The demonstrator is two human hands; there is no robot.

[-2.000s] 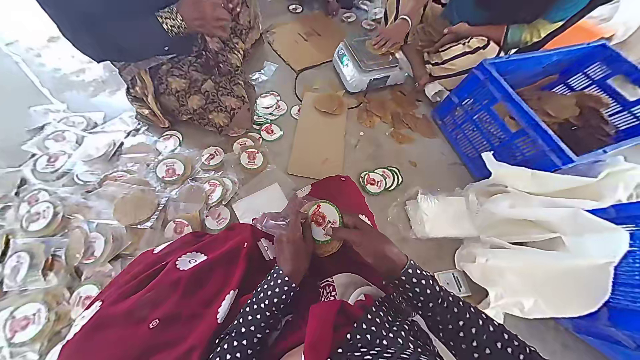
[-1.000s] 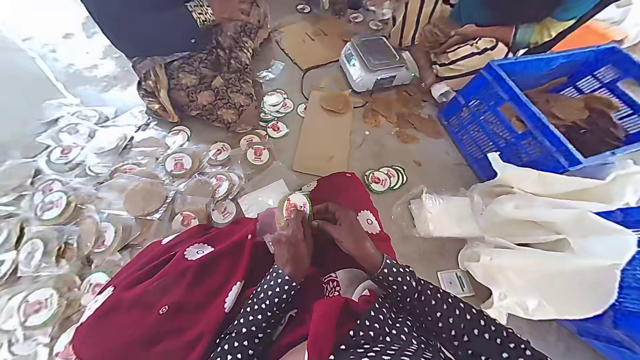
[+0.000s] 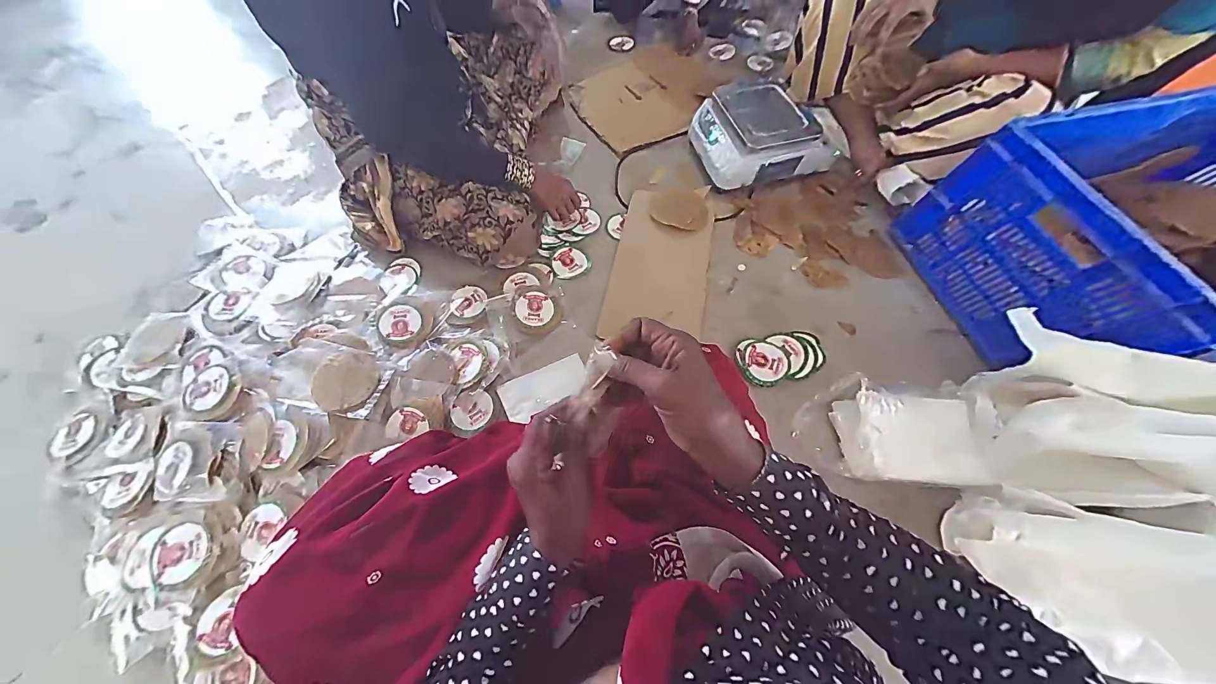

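Above my lap, my left hand point(image 3: 554, 475) holds the lower part of a clear plastic bag point(image 3: 597, 399), blurred and partly hidden by the fingers. The fingertips of my right hand point(image 3: 670, 370) pinch the bag's upper end. Whatever lies inside it cannot be made out clearly. Dark red cloth with white flowers point(image 3: 408, 532) covers my lap. Just beyond my hands lies a flat white packet point(image 3: 541, 388). To the left spread many bagged stacks of thin brown discs point(image 3: 345, 380) with round printed labels point(image 3: 401, 323). Several loose round labels point(image 3: 765, 361) lie right of my knee.
A cardboard strip point(image 3: 655, 275) lies ahead with a brown disc on it, near a weighing scale point(image 3: 760, 133) and brown pieces point(image 3: 807, 228). A blue plastic crate point(image 3: 1007, 247) stands at right, above white cloth point(image 3: 1083, 560). A co-worker's hand point(image 3: 556, 195) touches labels; another person sits behind the scale.
The round label seen at my left hand is no longer visible there. My right hand has moved up to the bag's end. The co-worker at upper left has reached down to the labels.
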